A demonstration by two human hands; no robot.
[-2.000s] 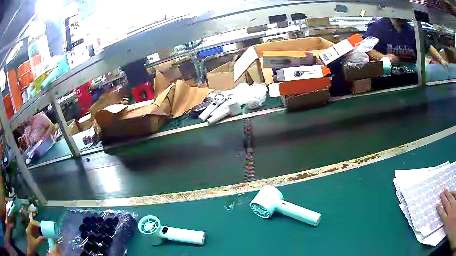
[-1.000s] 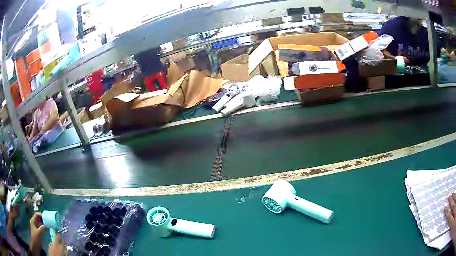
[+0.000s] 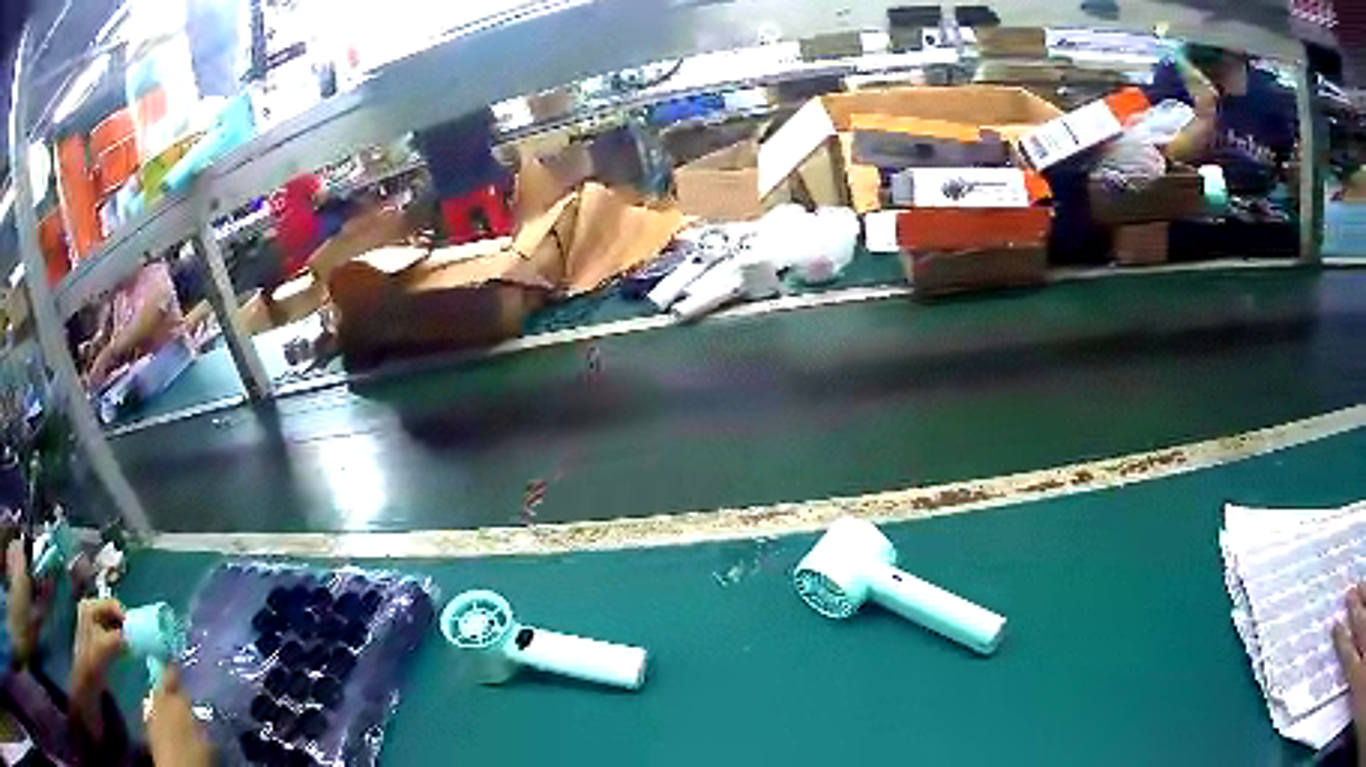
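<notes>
Neither of my hands can be made out as mine in view. Nearest in front of me, a mint fan body (image 3: 577,656) lies on the green bench with its spoked round end up and its handle to the right. A second mint fan body (image 3: 936,607) lies further right, its spoked end facing left and its handle slanting down to the right. Left of them, round black parts (image 3: 307,647) stand in rows on a shiny clear plastic pack (image 3: 210,607). At the left edge, another person's hands hold a mint fan body (image 3: 150,631).
White sticker sheets (image 3: 1273,614) are stacked at the right, with a cut-off hand (image 3: 1354,652) on them, seemingly another person's. A dark green belt (image 3: 839,397) runs behind a worn pale strip (image 3: 704,529). Beyond stand cartons (image 3: 435,307), orange-white boxes (image 3: 974,228) and a metal frame.
The view has shifted, so the nearer fans sit slightly higher and further right in the picture. The dark mark on the belt has moved left. The two fans lie as before.
</notes>
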